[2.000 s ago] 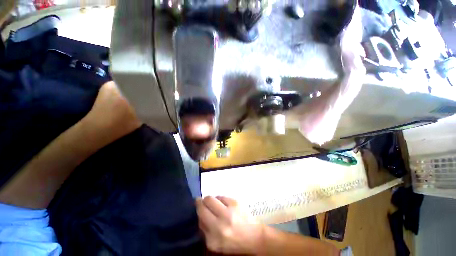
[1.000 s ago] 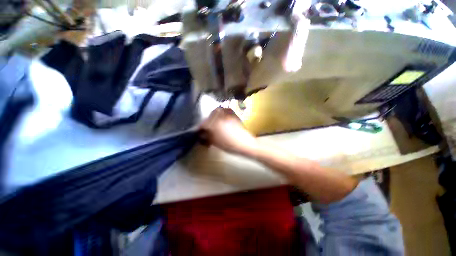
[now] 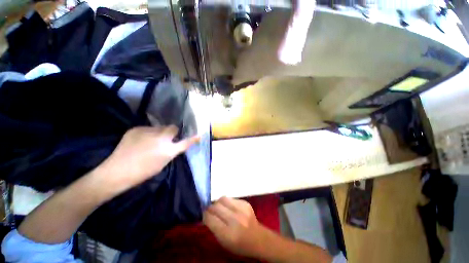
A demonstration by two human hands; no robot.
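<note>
The dark garment [image 3: 61,123] covers the left of the table and hangs over its front edge towards the lap. A pale grey-blue strip [image 3: 199,167] runs along its right edge up to the lit needle area [image 3: 226,97] of the sewing machine [image 3: 272,51]. My left hand [image 3: 149,154] lies on the garment, thumb and index finger apart, with the index fingertip on the pale strip. My right hand [image 3: 229,221] pinches the lower end of the strip at the table's front edge. Whether the presser foot touches cloth cannot be told.
Green-handled snips [image 3: 355,131] lie right of the bed. The control panel [image 3: 398,87] is on the machine's right. A mobile phone [image 3: 359,203] lies on the lower wooden surface. More dark pieces [image 3: 77,38] lie at the back left. Red cloth [image 3: 265,210] shows below the table edge.
The view has shifted. My left hand has come into view on the garment. My right hand has moved from beside the needle down to the table's front edge. The garment is spread wider, with its pale strip exposed.
</note>
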